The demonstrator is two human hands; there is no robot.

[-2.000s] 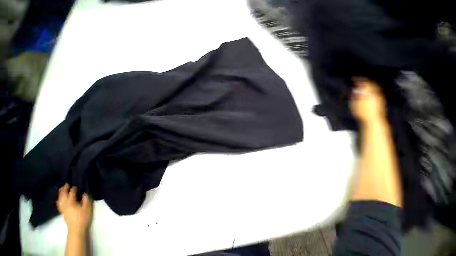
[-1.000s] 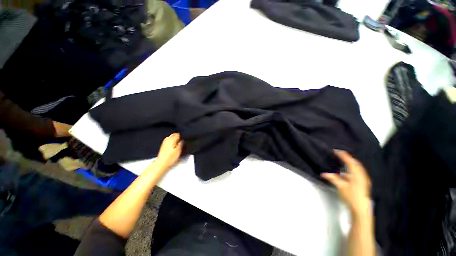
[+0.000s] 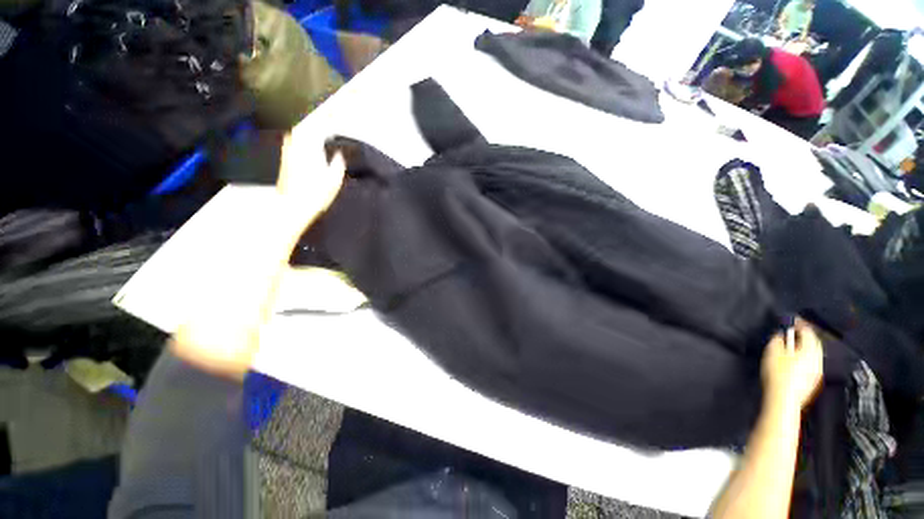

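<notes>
A dark coat lies spread across the white table, with one sleeve pointing to the far side. My left hand is blurred and grips the coat's cloth at its left end. My right hand is at the coat's right end, with fingers closed on the dark cloth there. Something small and pale shows at its fingertips, too small to name.
A folded dark garment lies on the far side. Dark coats with plaid lining are heaped at the right. Dark garments with pale bits are at the left. A person in red is bent over in the background.
The coat has been pulled out into a wider, flatter spread. My left hand has moved up and away with its left end. My right hand has moved right and closed on cloth.
</notes>
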